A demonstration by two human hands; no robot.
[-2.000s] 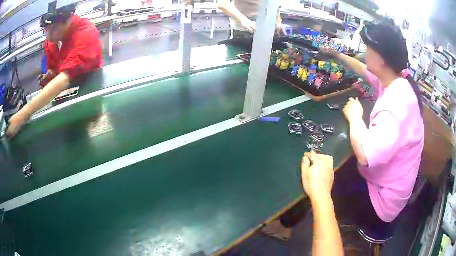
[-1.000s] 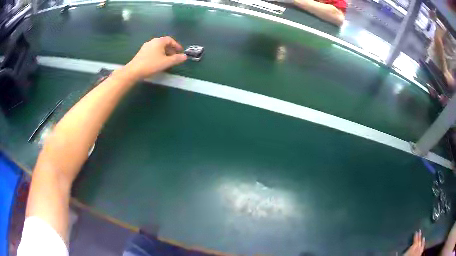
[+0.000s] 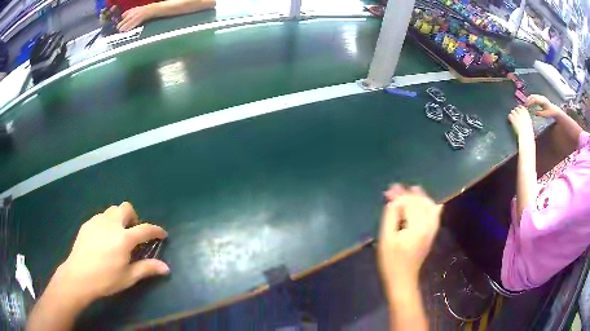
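Observation:
My left hand (image 3: 107, 255) is at the lower left over the green bench. Its thumb and fingers are closed around a small dark unit with a shiny edge (image 3: 150, 249), mostly hidden by the fingers. My right hand (image 3: 409, 223) is near the bench's front edge, blurred, with its fingers curled; whether it holds anything cannot be told. Several silver-and-black units (image 3: 455, 114) lie in a loose cluster farther right on the bench, apart from both hands.
A white strip (image 3: 213, 121) runs along the bench to a metal post (image 3: 390, 48). A blue stick (image 3: 401, 92) lies by the post. A tray of coloured pieces (image 3: 462, 55) is at the upper right. A person in pink sits at right; another person's arm is across the bench.
The view has swung right. My left hand, beside a unit beyond the white strip a second ago, is now on the near side around a unit. My right hand has come into view again.

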